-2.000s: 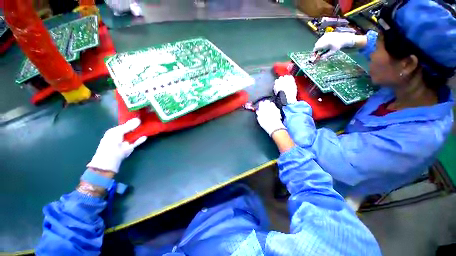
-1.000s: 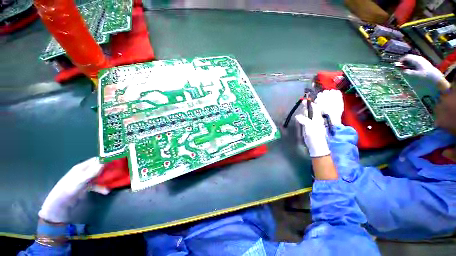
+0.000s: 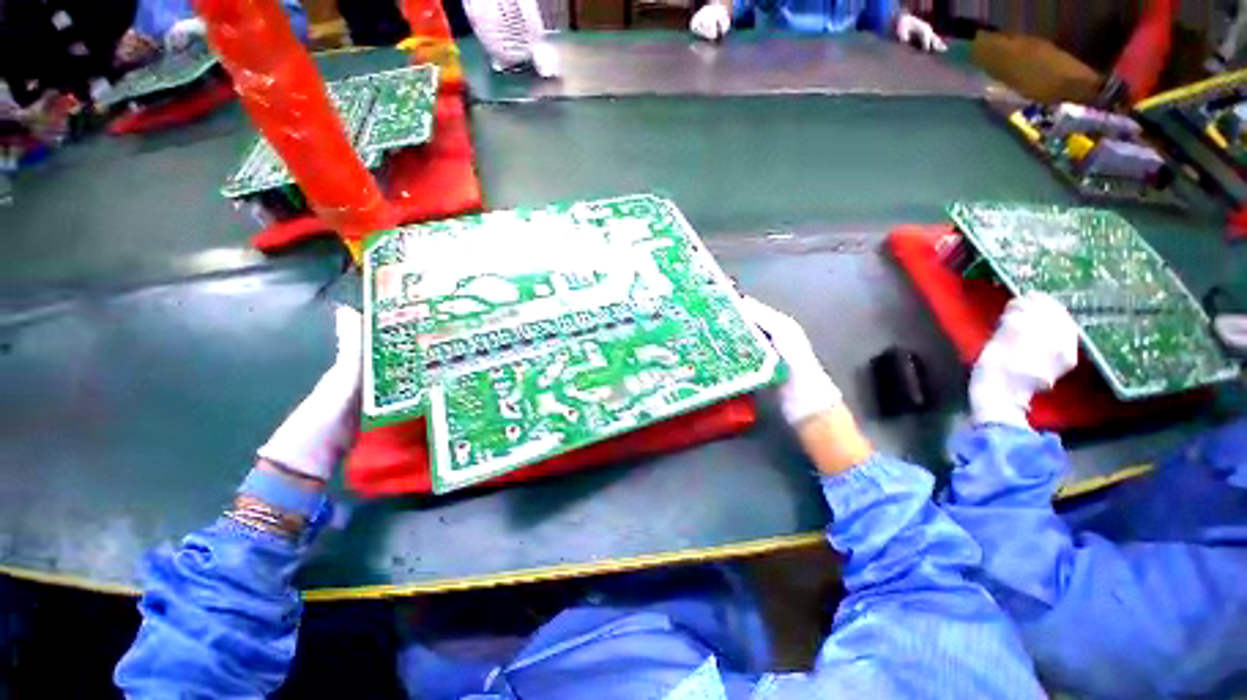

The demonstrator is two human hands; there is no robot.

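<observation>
A large green stepped circuit board (image 3: 588, 335) with silvery solder areas and white edges lies solder side up over a red pad (image 3: 390, 458) in front of me. My left hand (image 3: 323, 410), in a white glove with a blue band at the wrist, is at the board's left edge, fingers partly hidden behind it. My right hand (image 3: 793, 367), in a white glove, is at the board's right edge, fingertips partly hidden by it. Both hands hold the board between them. I see no cutters in either hand.
A small black block (image 3: 899, 380) lies right of my right hand. A neighbour's gloved hand (image 3: 1026, 353) touches another board (image 3: 1108, 294) on a red pad. An orange-red wrapped post (image 3: 294, 116) stands at the left before a further board (image 3: 397, 110). Gloved people are across the bench.
My right hand has left the cutters near the neighbour's hand and moved left to the board's right edge. My left hand has moved up along the left edge. The cutters no longer show.
</observation>
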